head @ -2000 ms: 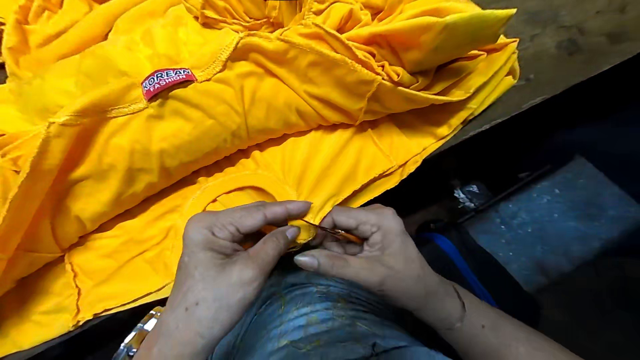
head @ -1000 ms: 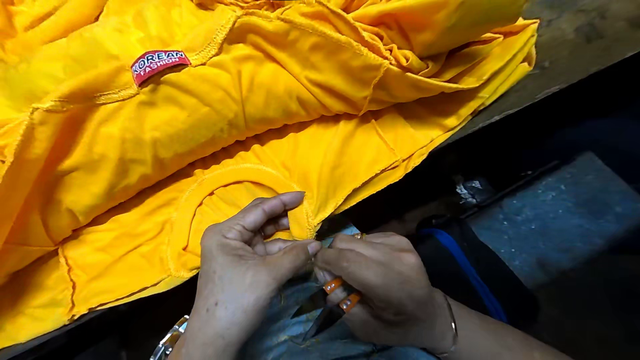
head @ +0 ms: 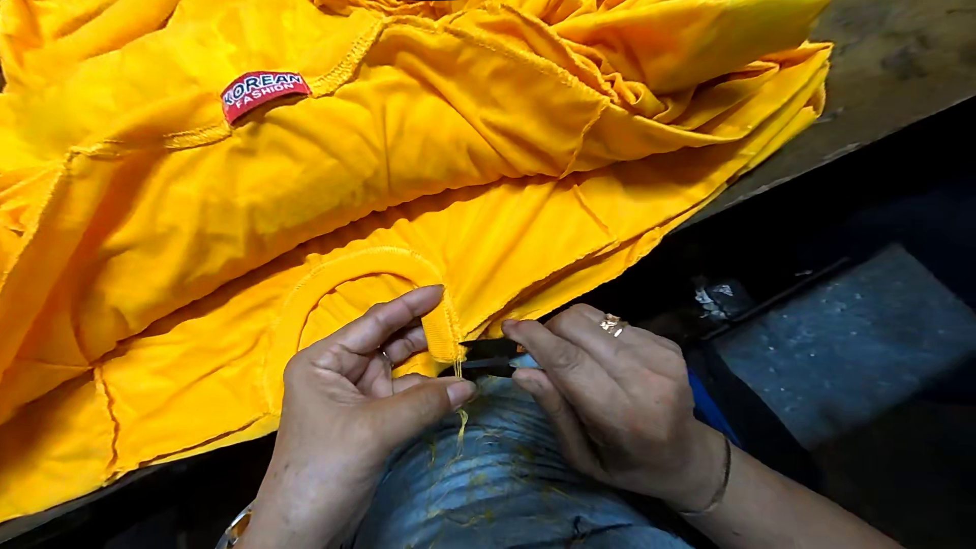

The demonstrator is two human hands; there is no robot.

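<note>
Yellow knit garments lie in folds over the upper part of the view, with a red woven tag at one neckline. My left hand holds the ribbed neckband of the nearest garment and the loose yellow threads hanging from its edge. To its right, my right hand grips small dark-bladed thread snips, whose handles are mostly hidden by the fingers. The snips' blades stand apart, pointing left, on either side of the threads close under the neckband.
The worn table edge runs diagonally at the upper right. My lap in blue fabric lies under the hands, with bits of yellow thread on it. A grey-blue flat panel is at the right, beside dark cloth with a blue edge.
The snips, earlier pointing down below my right hand, now point left at the threads. My left hand's thumb has come away from its forefinger, and the threads below the neckband are in view.
</note>
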